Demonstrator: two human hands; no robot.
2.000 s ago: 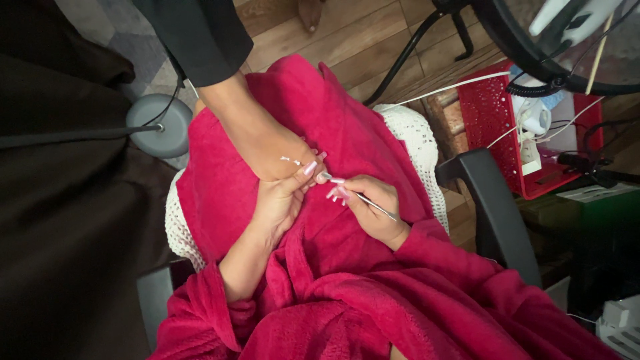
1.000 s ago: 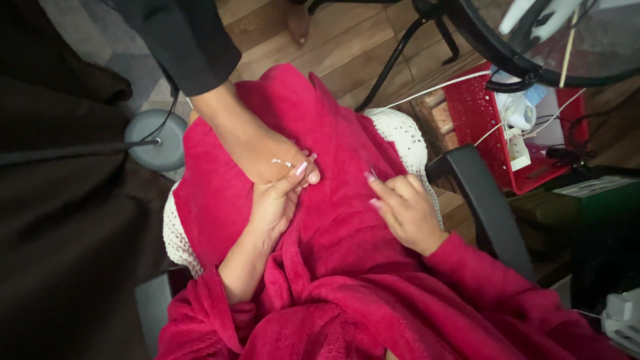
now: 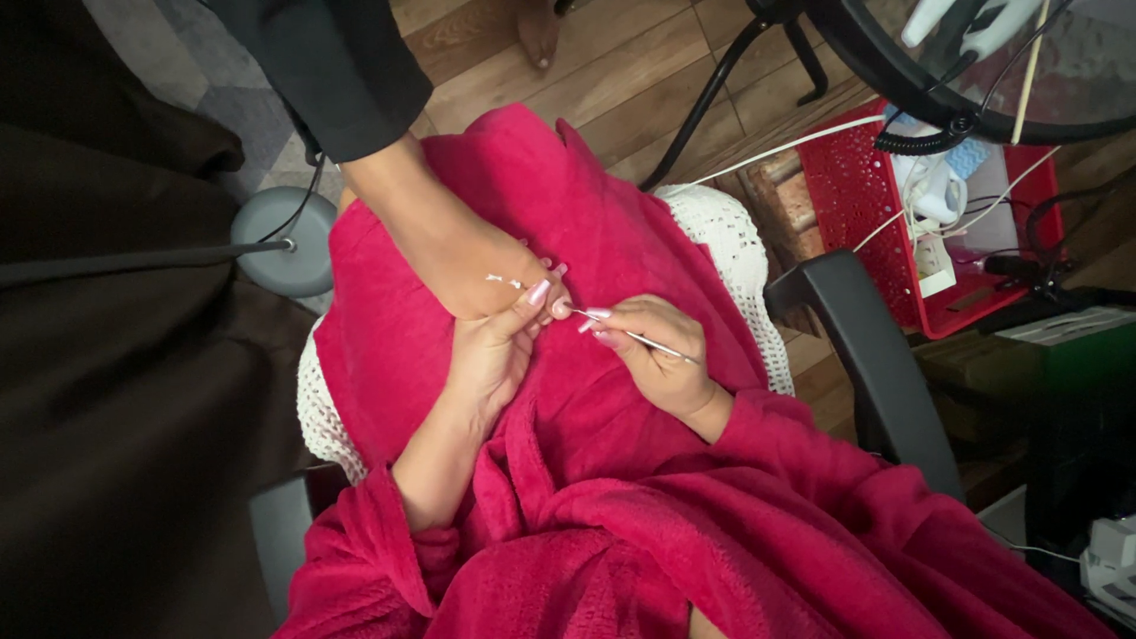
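Note:
Another person's bare foot [image 3: 453,248] comes in from the upper left below a black trouser leg [image 3: 333,71]. My left hand [image 3: 497,355] grips the front of this foot, thumb on top and fingers beneath. In my right hand [image 3: 657,351] is a slim metal nail tool [image 3: 661,346], held like a pen; its tip is at the big toe [image 3: 561,308]. Whether the tip touches the nail is too small to tell. White bits of cream or foam [image 3: 504,280] lie on the foot. Below it, a crimson plush robe [image 3: 568,426] covers my lap.
A red plastic basket [image 3: 856,200] with cables and a white device stands at the right, beside the black armrest [image 3: 874,364]. A glass-topped stand with a black rim [image 3: 887,67] is at the upper right. At the left are a round grey lamp base [image 3: 293,253] and dark cloth [image 3: 124,399].
My right hand was away from the toe, to the right, one second ago; it is back at the big toe with the metal tool. My left hand has kept its grip on the foot.

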